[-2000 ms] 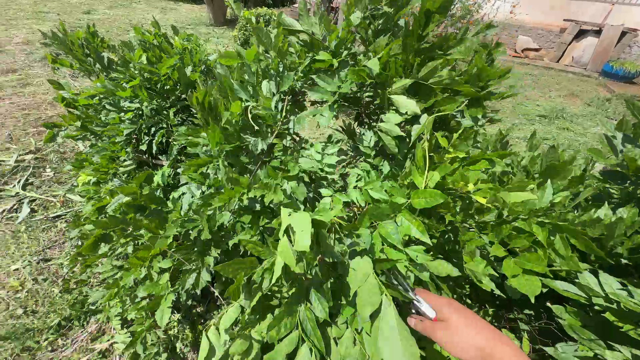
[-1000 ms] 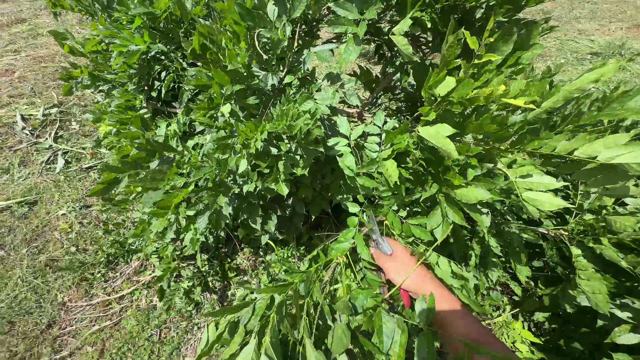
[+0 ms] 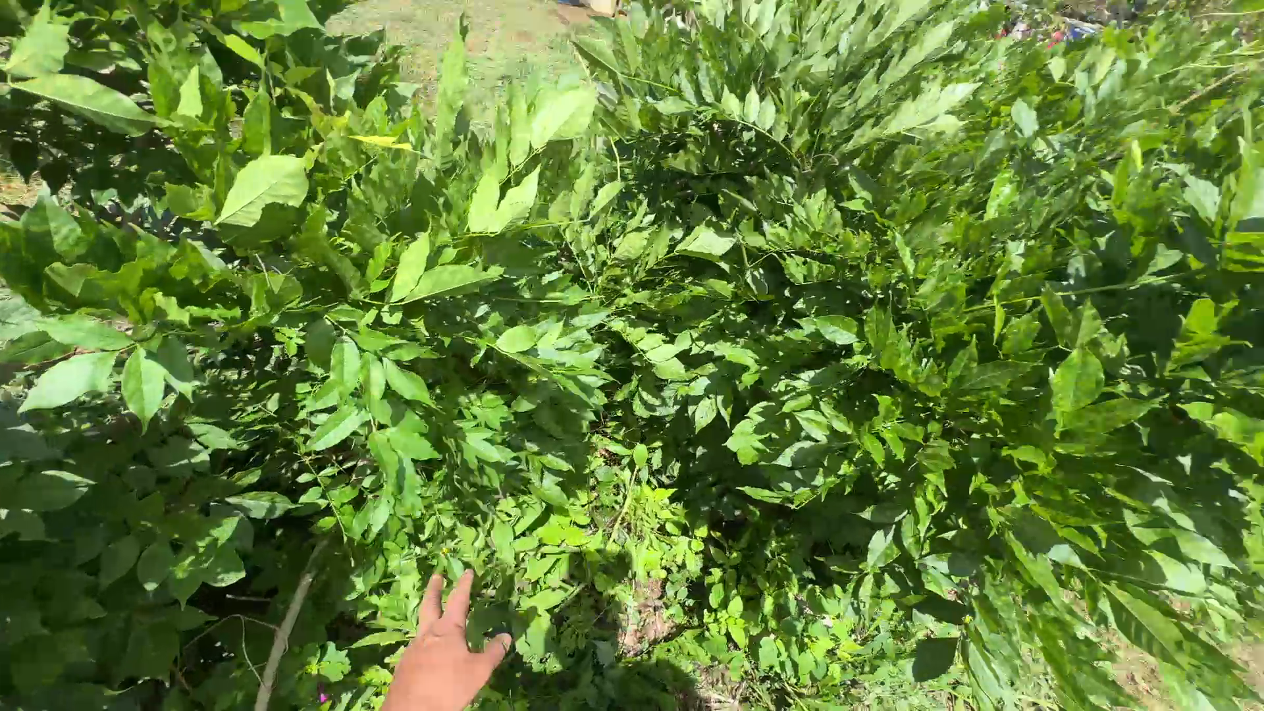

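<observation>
My left hand (image 3: 444,647) reaches in from the bottom edge of the head view, left of the middle. Its back faces up, its fingers and thumb are spread, and nothing shows in it. Low green leaves (image 3: 543,553) lie just beyond and to the right of it. A bare woody stem (image 3: 288,627) stands at a slant to its left. My right hand is out of view, and no tool can be seen. Dense leafy shrubs (image 3: 810,296) fill most of the view.
Leafy branches (image 3: 79,385) crowd the left side, and long leaf sprays (image 3: 1116,553) hang at the lower right. A small patch of ground (image 3: 647,617) shows between the shrubs. Sunlit grass (image 3: 484,44) lies beyond them at the top.
The view has swung to the right. My right hand, which held a hand tool with a metal end among the leaves, has left the view. My left hand has come into view with its fingers spread.
</observation>
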